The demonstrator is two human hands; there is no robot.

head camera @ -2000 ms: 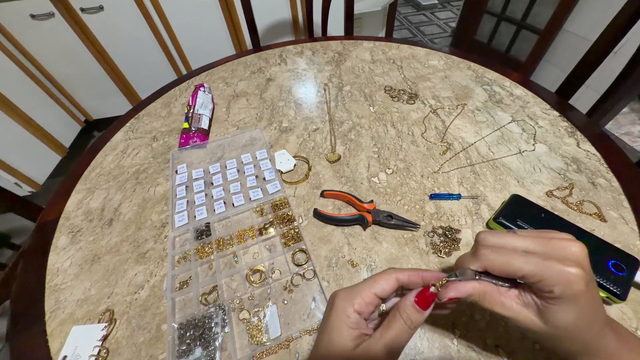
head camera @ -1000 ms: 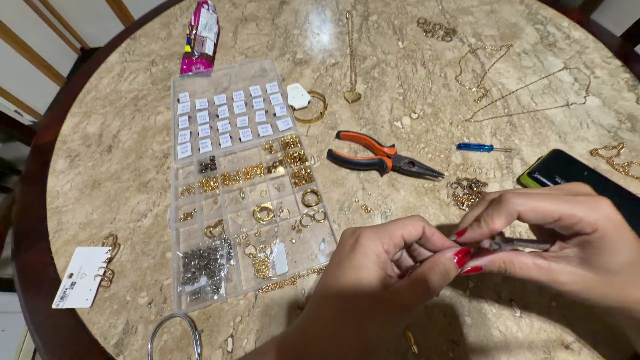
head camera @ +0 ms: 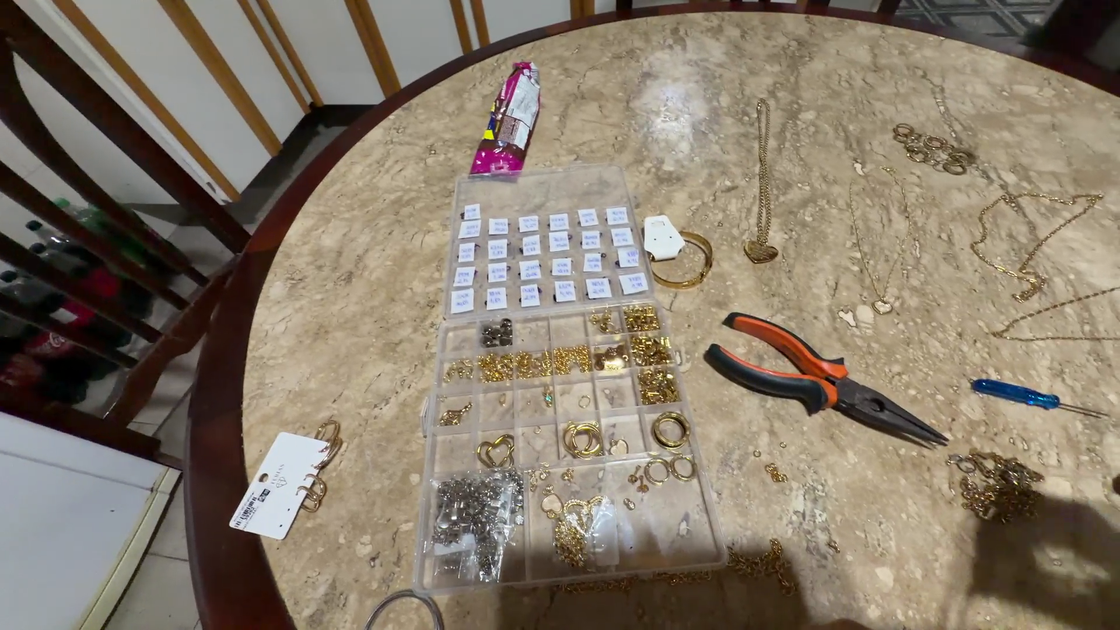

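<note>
Neither of my hands shows in the present view, apart from a blurred skin-toned sliver at the bottom edge that I cannot assign. Long-nose pliers with orange and black handles (head camera: 822,381) lie on the stone tabletop, handles apart. To their right are a small blue screwdriver (head camera: 1015,394) and a heap of chain (head camera: 996,486). Left of the pliers, a clear plastic compartment box (head camera: 710,525) lies open, with gold beads, rings and a bag of silver-coloured pieces (head camera: 477,525). Small labels with writing fill its lid. A gold heart-pendant necklace (head camera: 762,201) lies above the pliers.
A gold bangle (head camera: 691,271) with a white tag lies beside the box. A purple wrapper (head camera: 507,122) touches the lid's far end. Carded hoop earrings (head camera: 280,486) lie near the table's dark wooden rim (head camera: 219,437). Further chains (head camera: 1006,254) lie at right; a chair (head camera: 131,262) stands left.
Both hands, earlier together at the lower right holding a small piece and a metal tool, have left the view. The view has swung left.
</note>
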